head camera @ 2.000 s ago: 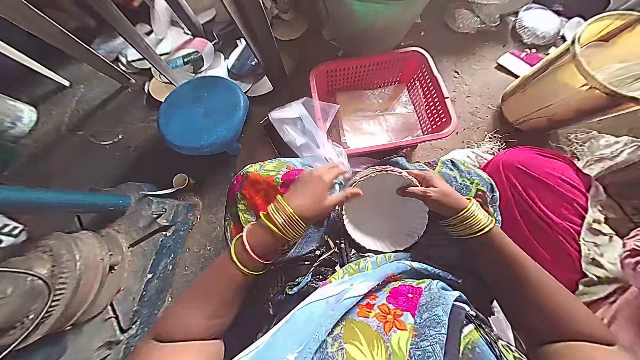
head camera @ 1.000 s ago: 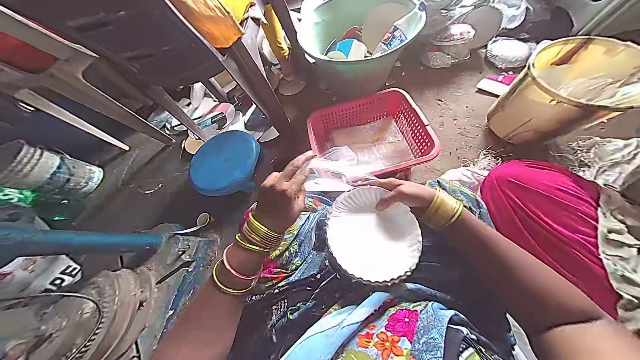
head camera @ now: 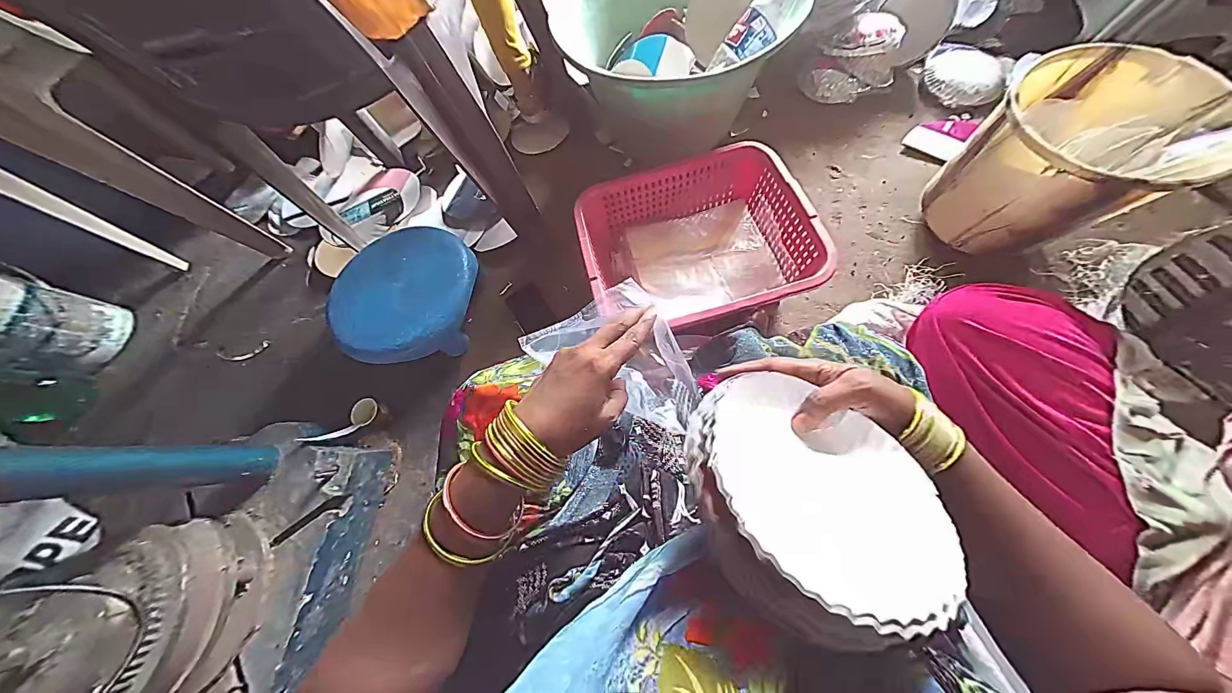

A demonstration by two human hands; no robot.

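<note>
My right hand (head camera: 847,395) grips the upper edge of a stack of white fluted paper plates (head camera: 837,510), its thumb on the white face; the stack tilts over my lap. Left of it, my left hand (head camera: 587,380) holds a clear plastic bag (head camera: 664,371), which hangs between the two hands. Beyond them on the floor stands a red perforated plastic basket (head camera: 592,226) with clear plastic sheets (head camera: 707,250) lying in it.
A blue stool (head camera: 404,294) stands left of the basket, near chair legs and scattered paper pieces. A green tub (head camera: 674,106) is behind, a yellowish bucket (head camera: 1039,183) at right. Machine parts (head camera: 183,587) fill the lower left. Pink cloth (head camera: 1020,414) lies beside my right arm.
The plate stack has tilted and moved right and lower on my lap. The clear bag, over the basket's near part one second ago, now hangs nearer my lap from my left hand.
</note>
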